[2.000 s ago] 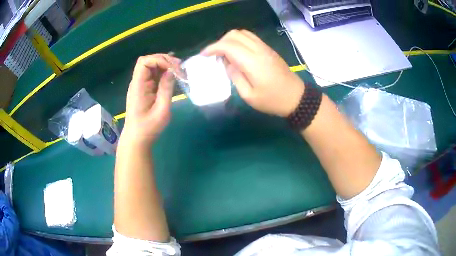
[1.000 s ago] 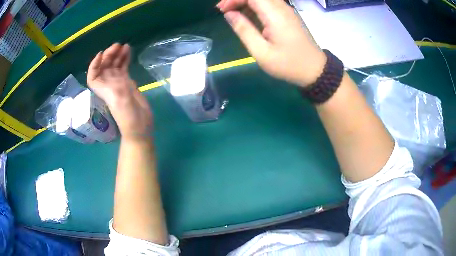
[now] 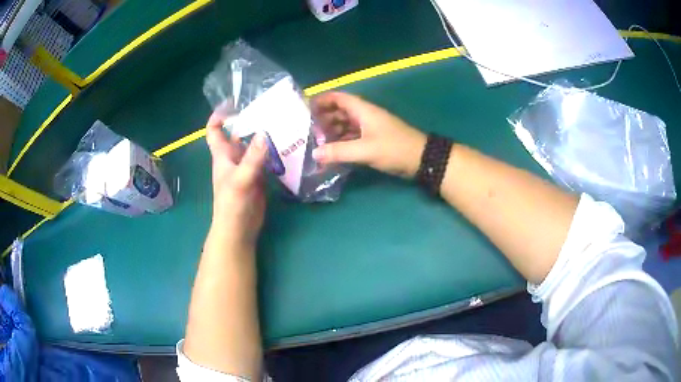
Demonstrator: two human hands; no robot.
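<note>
A white product pack (image 3: pixel 284 112) with pink and purple print stands tilted in front of me inside a loose clear poly bag (image 3: pixel 240 73). The bag's loose film sticks out at the upper left and lower right. My left hand (image 3: pixel 237 168) grips the pack's left side, thumb on its front. My right hand (image 3: pixel 358 134) holds its right side, fingers partly curled and partly hidden behind it. A bagged group of packs (image 3: pixel 131 179) stands on the green bench at the left. A stack of empty poly bags (image 3: pixel 605 145) lies at the right.
A small white stack (image 3: pixel 88 294) lies near the left bench edge. A white board (image 3: pixel 534 37) with a thin cord (image 3: pixel 523 77) is at upper right. Another pack (image 3: pixel 332 7) is on the conveyor at the top edge. Blue fabric (image 3: pixel 30 351) shows at lower left.
The bagged pack stood free between my open hands one second ago. Both hands have now closed in on it. Another pack has appeared at the top edge.
</note>
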